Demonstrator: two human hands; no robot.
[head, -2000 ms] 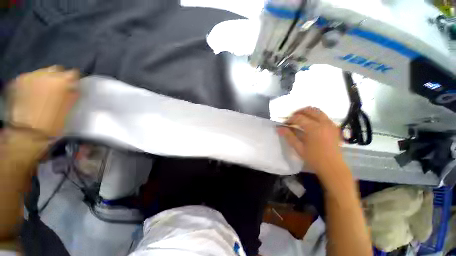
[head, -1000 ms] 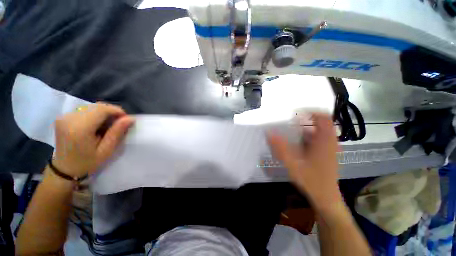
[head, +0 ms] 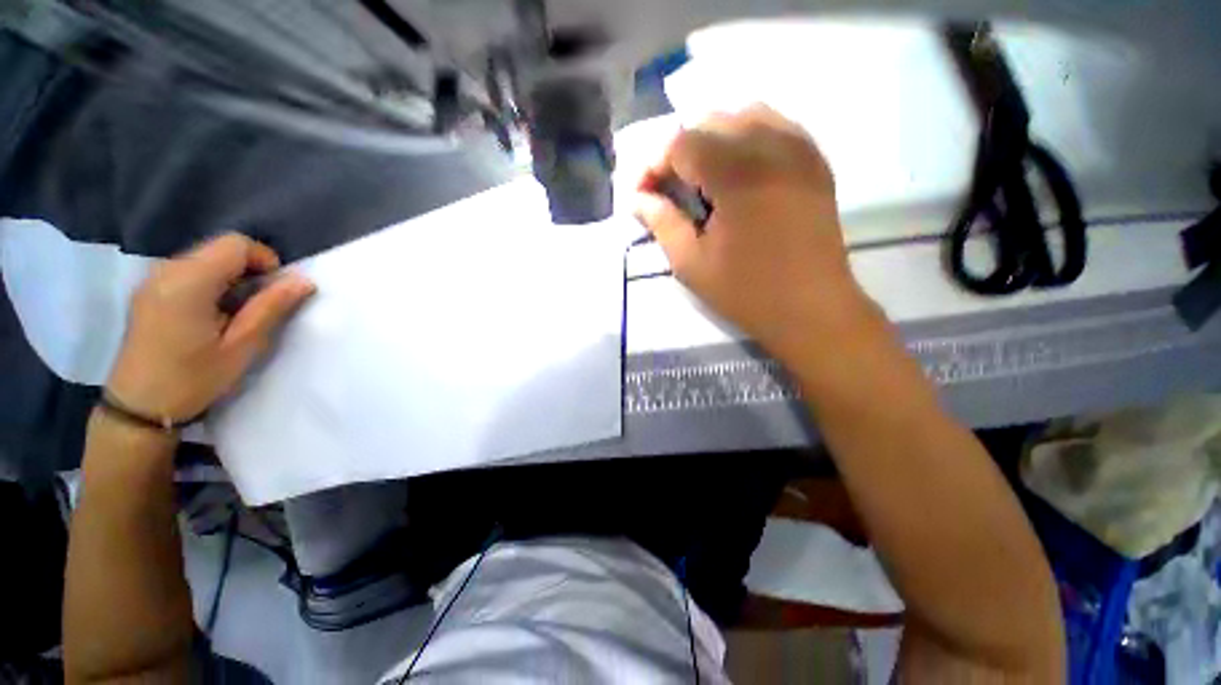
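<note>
A white-backed facing piece (head: 455,348) lies on the dark grey jacket panel (head: 321,201) and the table's front edge. Its top edge runs up to the needle area. My left hand (head: 194,328) grips the facing's left upper edge between thumb and fingers. My right hand (head: 750,214) is curled just right of the short dark cylinder (head: 576,154), at the facing's top right corner; whether its fingers pinch cloth cannot be told. The blurred sewing machine head (head: 402,54) is close above and hides the needle point.
Black-handled shears (head: 1015,201) lie right of my right hand. The table has a ruler-marked front edge (head: 964,361). A dark scrap (head: 1201,254) is at the far right. A beige cloth bundle (head: 1125,468) and blue crate (head: 1105,602) are below right. Grey-white pieces (head: 346,549) hang below the table.
The view has moved closer to the machine. The facing, stretched between both hands earlier, now lies flat with its right end by the needle area. My right hand has moved up beside the dark cylinder.
</note>
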